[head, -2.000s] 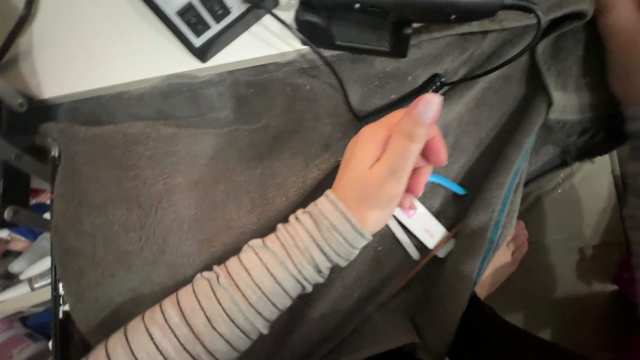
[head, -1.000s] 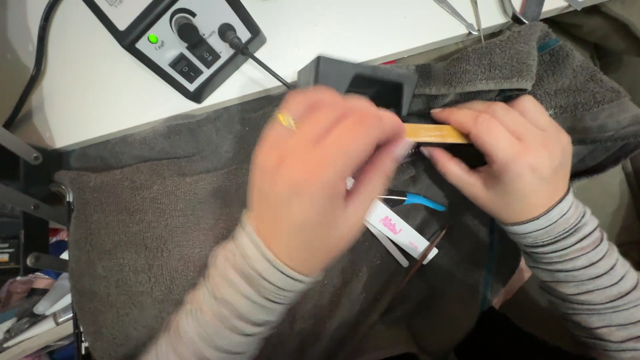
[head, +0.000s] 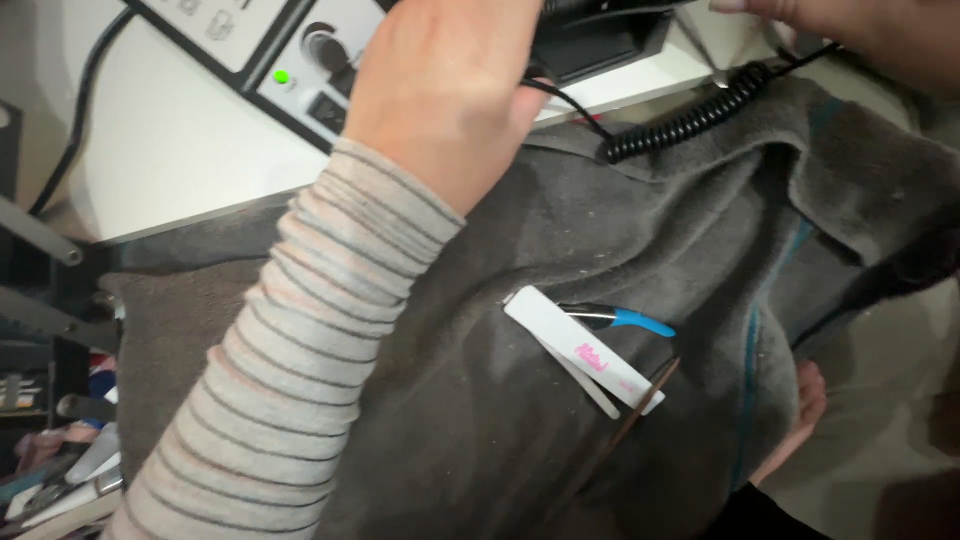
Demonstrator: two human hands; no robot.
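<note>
My left hand (head: 450, 97), in a striped sleeve, reaches over the nail drill's control unit (head: 300, 82) beside a black box (head: 600, 45); its fingertips are mostly hidden, as is whatever they may hold. At the top right corner, blurred and cut by the edge, my right hand (head: 832, 30) is near a coiled black cord (head: 690, 116). On the grey towel (head: 450, 420) lie a white nail file (head: 577, 345) with pink writing, a thinner pale file (head: 596, 394) partly under it, a blue-ended tool (head: 645, 321) and a thin brown stick (head: 637, 412).
A white table (head: 180, 157) spans the upper left, with a black cable (head: 79, 127) on it. Metal arms (head: 37, 232) and mixed tools (head: 82, 480) stand at the left side. Below the towel's right part, a bare foot (head: 806, 397) shows.
A second ago both hands were at a yellow strip, which is now out of sight. They have moved apart, my left over the control unit, my right to the top right. The coiled cord shows again.
</note>
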